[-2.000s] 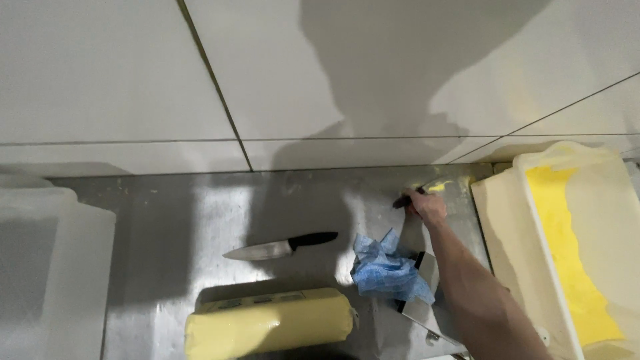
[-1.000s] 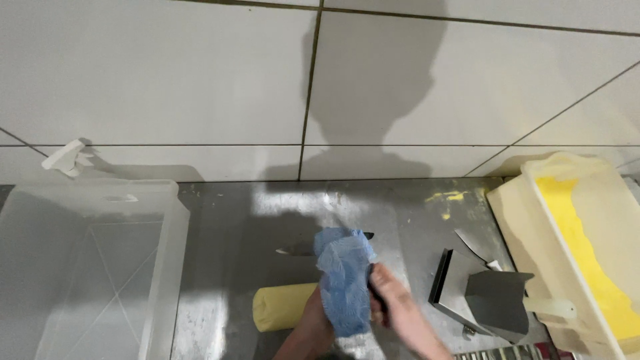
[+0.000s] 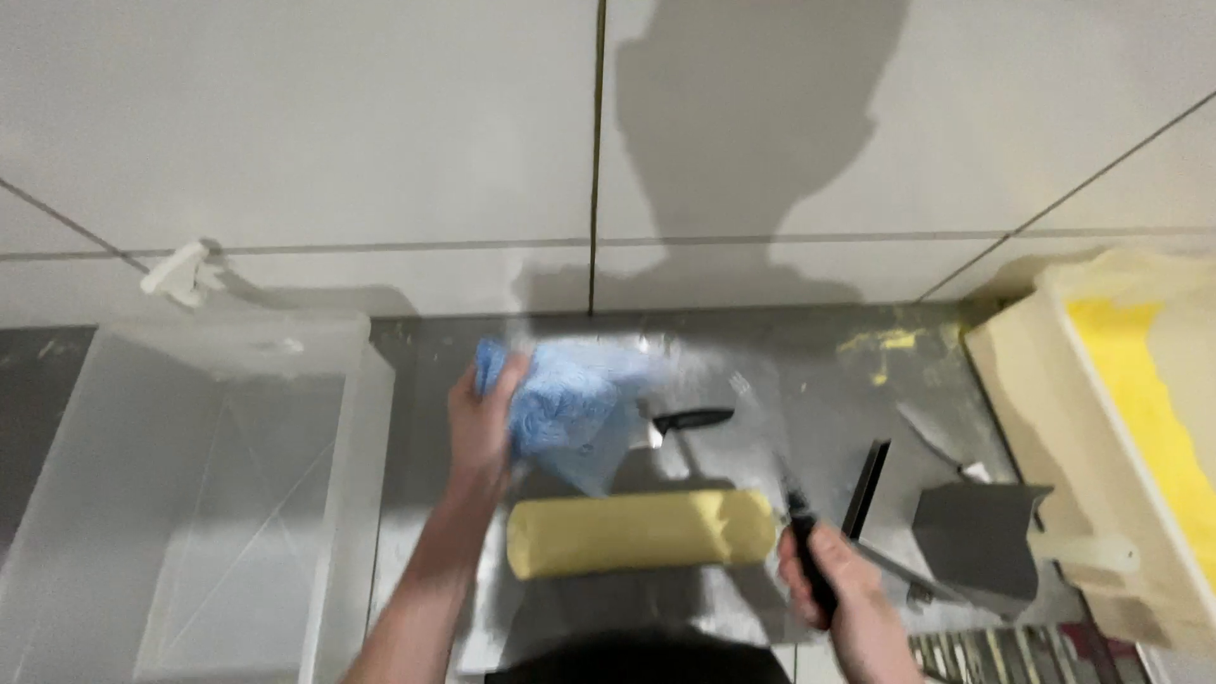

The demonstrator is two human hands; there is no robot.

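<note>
My left hand (image 3: 484,418) holds a crumpled blue cloth (image 3: 570,399) over the metal worktop, above the left part of a pale yellow wrapped roll (image 3: 636,534). A knife with a black handle (image 3: 698,419) lies behind the roll, its blade mostly hidden by the cloth. My right hand (image 3: 836,579) is closed around the black handle of a second tool (image 3: 807,560), just right of the roll's end. That tool's thin upper part is blurred, so its kind is unclear.
An empty translucent plastic bin (image 3: 347,494) stands left, near a white spray-bottle head (image 3: 182,275). To the right are a dark grey scraper-like tool (image 3: 983,541), a thin blade (image 3: 931,437) and a cream tub (image 3: 1121,418) with yellow contents. A tiled wall (image 3: 427,123) rises behind.
The blue cloth lay on the worktop two seconds ago; one second ago it was between both hands. Now my left hand has carried it leftward, and my right hand is apart from it with the black-handled tool.
</note>
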